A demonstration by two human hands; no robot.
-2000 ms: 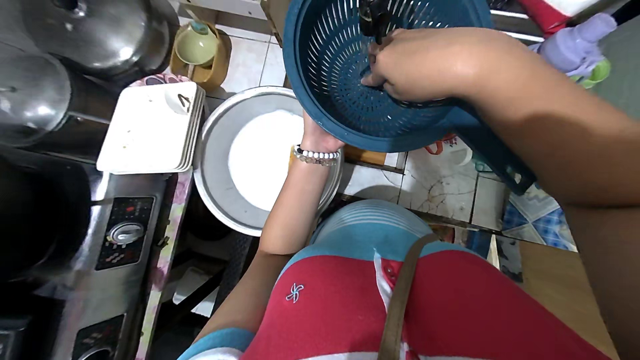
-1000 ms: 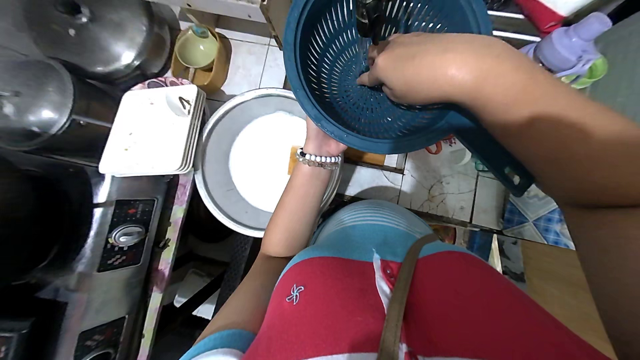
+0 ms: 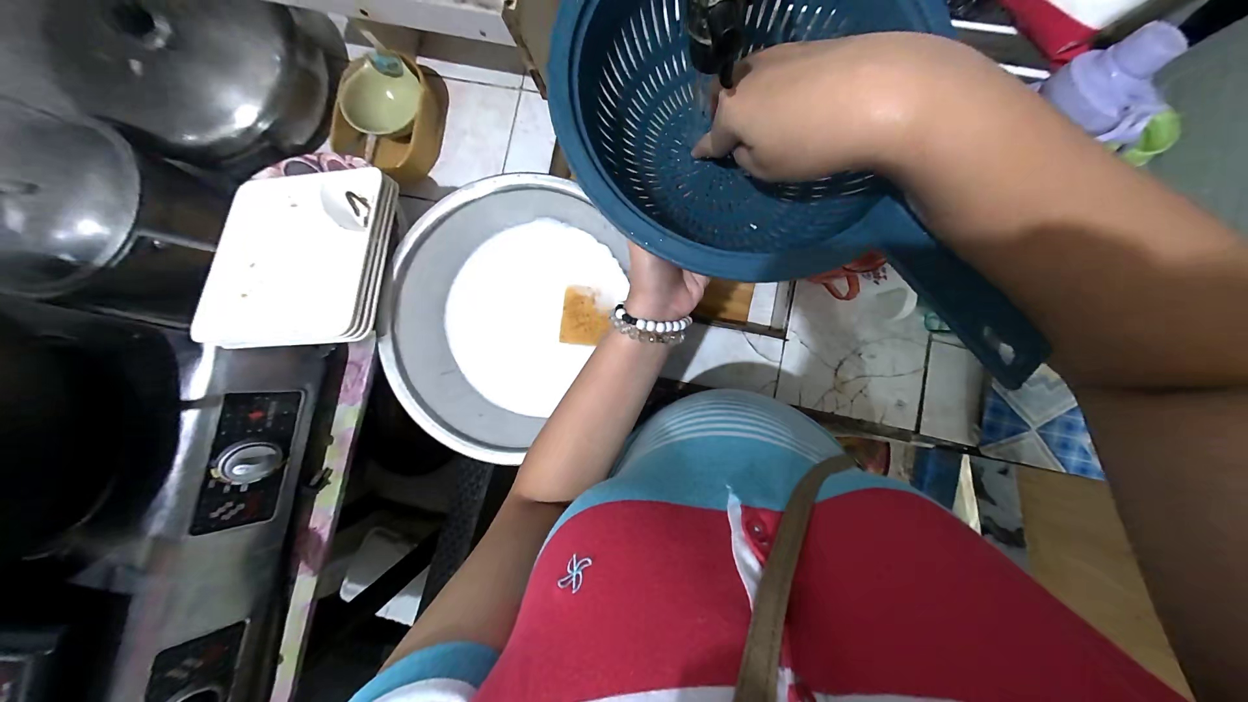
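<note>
A blue plastic colander with a long handle (image 3: 663, 229) is held up under a dark faucet (image 3: 717, 34). My left hand (image 3: 666, 283), with beaded bracelets at the wrist, supports its rim from below; the fingers are hidden beneath it. My right hand (image 3: 804, 112) reaches inside, bent fingers near the perforated bottom and close to the faucet tip; whether they hold anything is not visible. Left of the colander and partly under it stands a wide metal basin (image 3: 419, 390) with white contents. A yellow-brown sponge-like square (image 3: 583, 316) shows in it beside my left wrist.
Stacked white square plates (image 3: 283, 263) lie left of the basin, beside a gas stove (image 3: 249, 380). Large metal pots (image 3: 195, 73) stand at the upper left. A green bowl-shaped dipper (image 3: 380, 97) rests in a yellow container. A purple bottle (image 3: 1111, 83) is at the upper right.
</note>
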